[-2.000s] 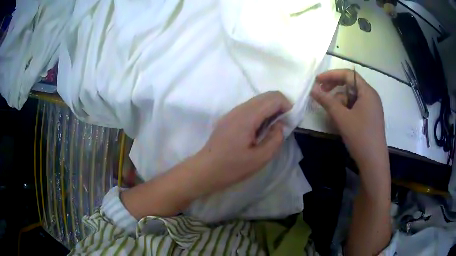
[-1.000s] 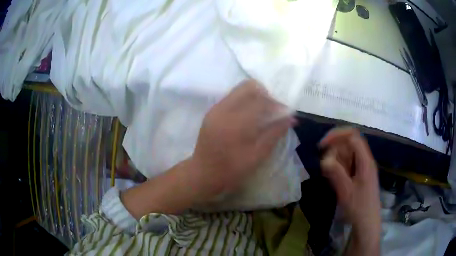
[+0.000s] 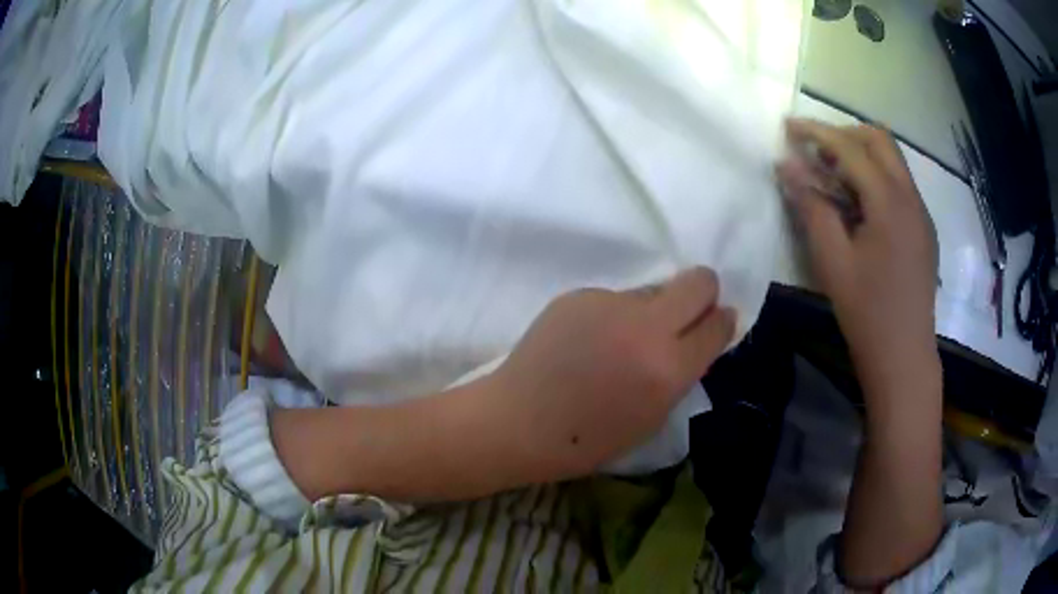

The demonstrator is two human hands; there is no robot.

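The large white garment piece [image 3: 464,174] covers the centre and upper left, overexposed at the top. My left hand [image 3: 627,360] pinches its lower right edge between thumb and fingers. My right hand [image 3: 859,209] is at the right edge of the cloth, fingertips bent together against the fabric edge. A thin dark thing shows between the right-hand fingers, too blurred to name. Whatever lies under the fingertips is hidden.
On the machine table [image 3: 882,70] at the right are small dark round discs [image 3: 868,22], a black elongated case [image 3: 994,116], slim silver snips [image 3: 980,192] and black-handled scissors [image 3: 1030,308]. A yellow-framed rack under clear plastic [image 3: 151,348] stands at the left.
My right hand has risen from below the table edge back to the cloth edge. My left hand has moved down and right with its pinched edge, and the cloth now spreads further right.
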